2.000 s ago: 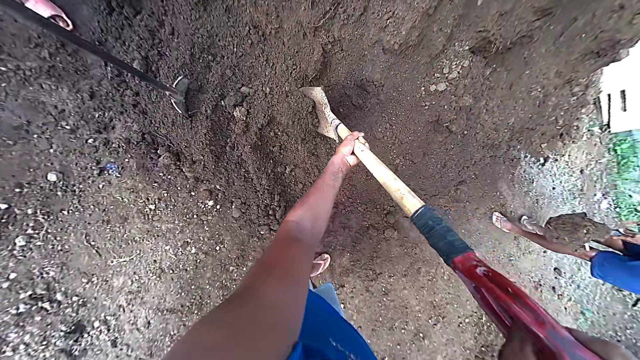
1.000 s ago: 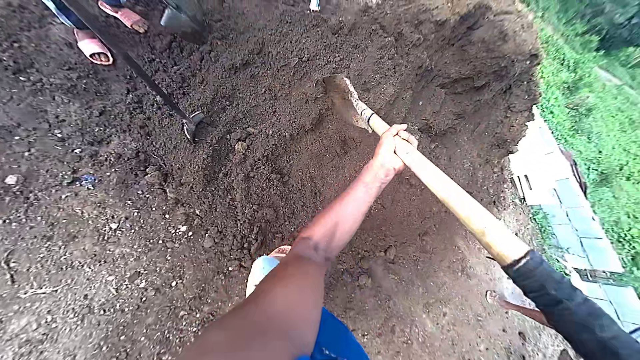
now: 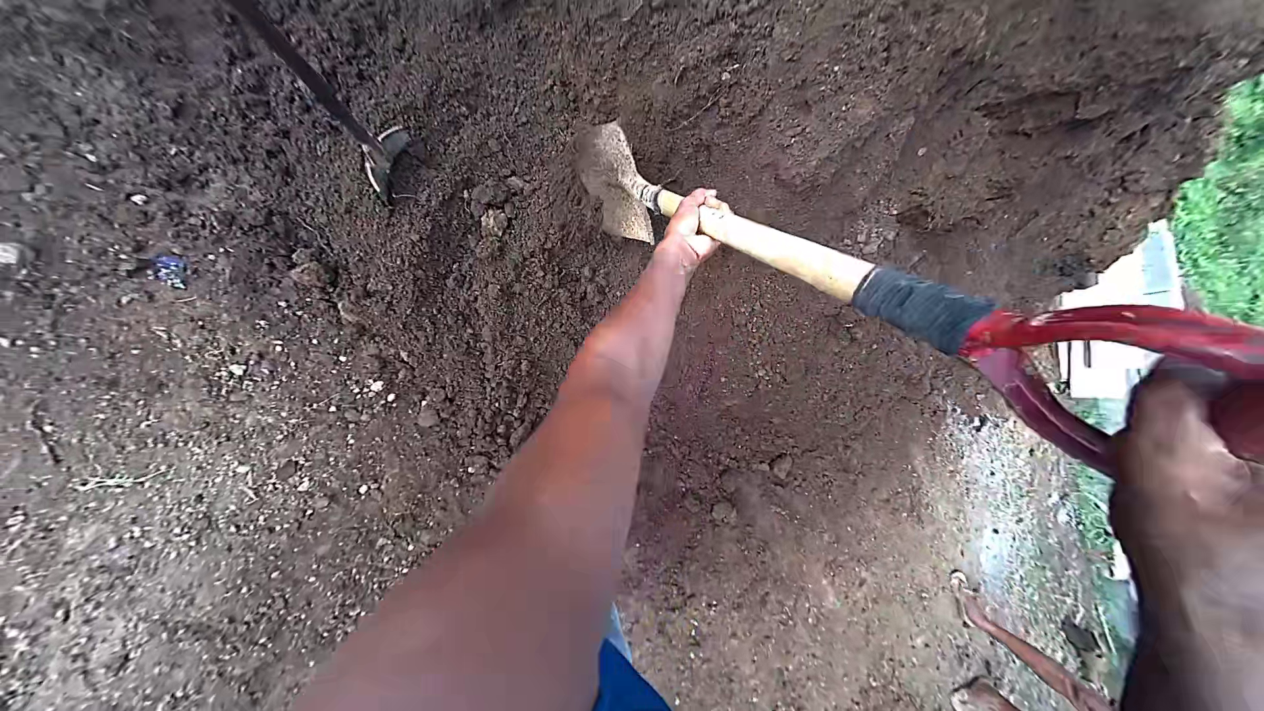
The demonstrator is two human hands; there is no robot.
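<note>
A shovel runs from the upper middle to the right edge. Its steel blade rests in loose dark soil, partly coated with dirt. Around the lower end of the pale wooden shaft, close to the blade, my left hand is closed. Black tape wraps the shaft below the red D-shaped handle. My right hand is at the grip of that handle near the right edge; it is blurred and some fingers are hidden.
A second tool with a dark shaft has its metal head in the soil at upper left. Another person's legs show at lower right. The dug bank rises at upper right, beside pale blocks and grass.
The view has shifted. The red handle and my right hand, out of view one second ago, show again. My left hand stays around the shaft, and the blade remains at the soil.
</note>
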